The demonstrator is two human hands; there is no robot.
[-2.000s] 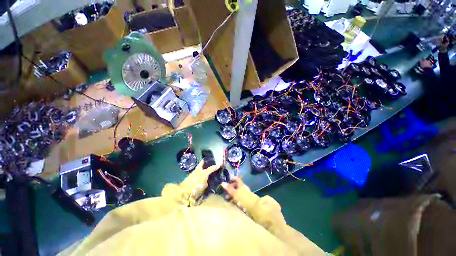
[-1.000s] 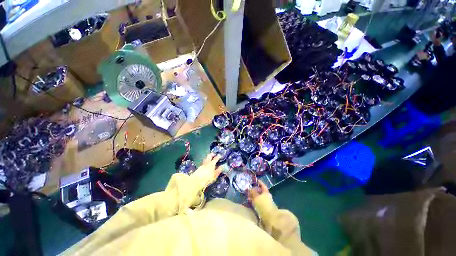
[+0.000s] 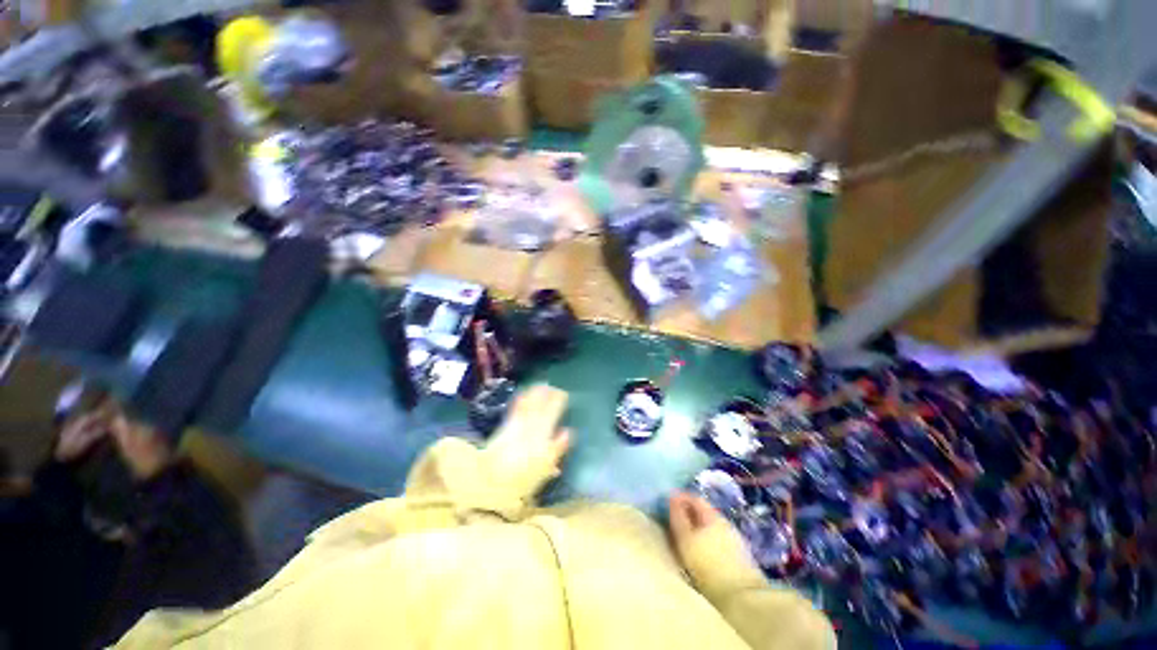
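Note:
The frame is blurred. My left hand (image 3: 538, 422) is stretched forward over the green bench, beside a dark round unit (image 3: 492, 405); its fingertips are unclear and I cannot tell whether it holds anything. My right hand (image 3: 694, 518) is at the bench's near side, close to a round unit with a silvery face (image 3: 719, 490); whether it grips it is unclear. A single round unit (image 3: 638, 411) with a red wire lies between and beyond my hands. Another silvery-faced unit (image 3: 733, 434) lies at the left end of the dense wired pile (image 3: 914, 483).
A white and black device (image 3: 442, 312) stands left of my left hand. Behind are a green disc (image 3: 650, 146), a small metal box (image 3: 662, 260), clear bags (image 3: 730, 273) and an open carton (image 3: 939, 165). Dark pads (image 3: 260, 333) and another person's hands (image 3: 121, 436) are at left.
The view has swung left, bringing the pads and another person into sight. My left hand has moved away from the pile toward the white and black device. My hands are farther apart.

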